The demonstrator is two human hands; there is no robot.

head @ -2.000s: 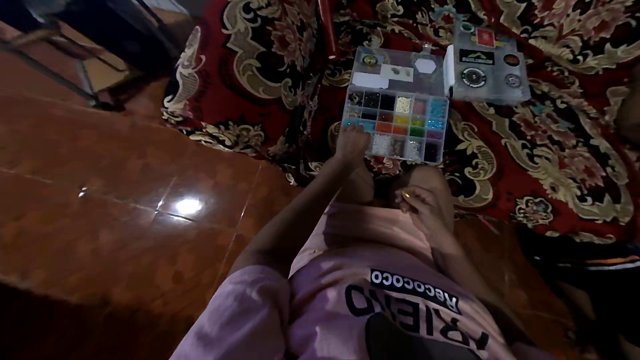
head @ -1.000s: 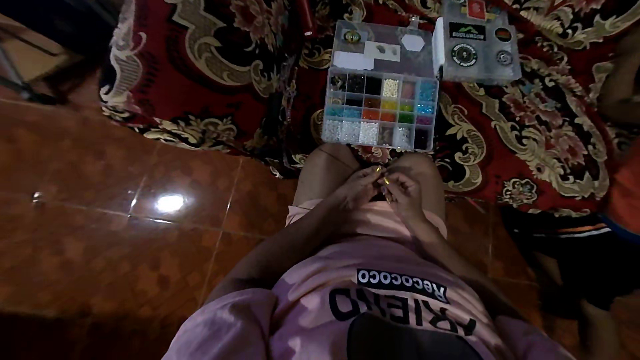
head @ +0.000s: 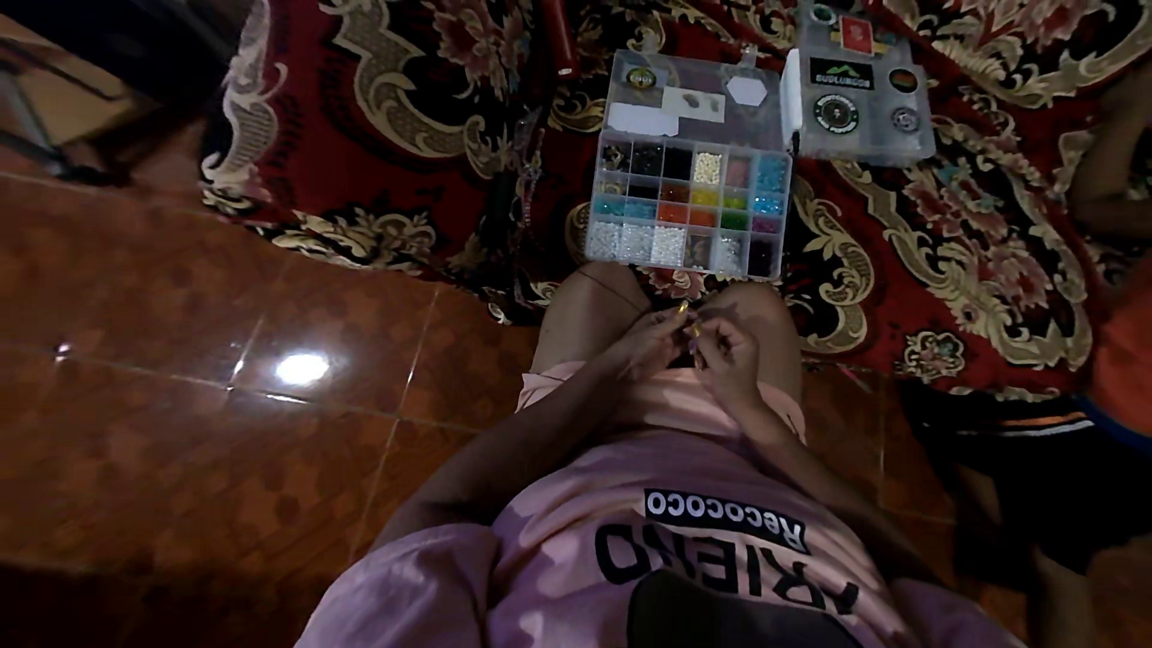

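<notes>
Close together over my lap are my left hand (head: 650, 346) and my right hand (head: 725, 358), with thumbs and fingertips bent toward each other. Something very small may be between the fingertips; it is too dark and small to make out. A thin dark cord (head: 612, 290) crosses my left knee and runs toward the hands. Beyond my knees lies an open clear plastic bead organizer (head: 689, 187), its lid folded back. Its compartments hold beads: white ones (head: 668, 245) in the near row, with orange, yellow, green, blue and black ones behind.
A second plastic case (head: 862, 112) with stickers lies at the organizer's right on the red patterned cloth (head: 360, 171). A red cylindrical object (head: 558, 40) is at the top. Another person (head: 1062, 486), partly in view, is at the right. Tiled floor (head: 225, 432) spans the left.
Two seconds ago my left hand was at the organizer's near left compartments; it has come back to my lap beside my right hand. Over the last second both hands stay together.
</notes>
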